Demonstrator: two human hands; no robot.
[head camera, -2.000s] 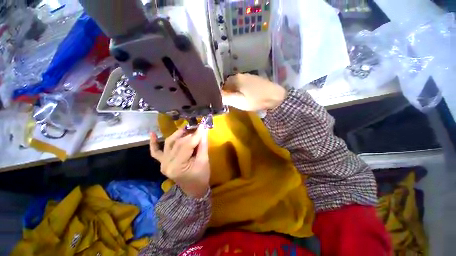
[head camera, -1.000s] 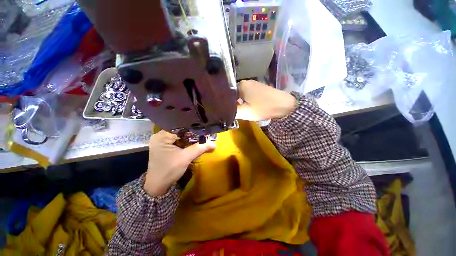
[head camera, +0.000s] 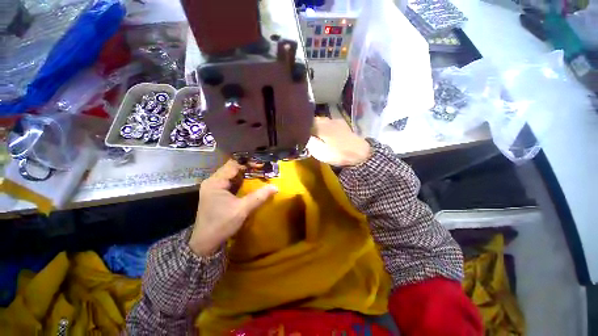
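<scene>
A mustard-yellow garment piece (head camera: 315, 256) lies under the clamp of the machine head (head camera: 256, 108) and hangs over the lap. The small metal button clamp (head camera: 263, 169) shows below the head. My left hand (head camera: 226, 207) lies on the cloth at the left of the clamp, thumb pointing to it, fingertips partly hidden under the head. My right hand (head camera: 338, 142) is at the right of the head, on the cloth's far edge; its fingers are partly hidden behind the head, so its hold is unclear.
A two-part tray (head camera: 113, 134) of silver buttons stands left of the head. The control panel (head camera: 328, 39) is behind. A white sheet (head camera: 410, 72) and plastic bags (head camera: 518, 131) are at right. Yellow garments (head camera: 79, 292) lie lower left; more yellow cloth (head camera: 488, 285) is lower right.
My left hand has gone from pinching at the clamp to lying on the cloth left of it. The view has shifted, showing more of the button tray. My right hand stays beside the head.
</scene>
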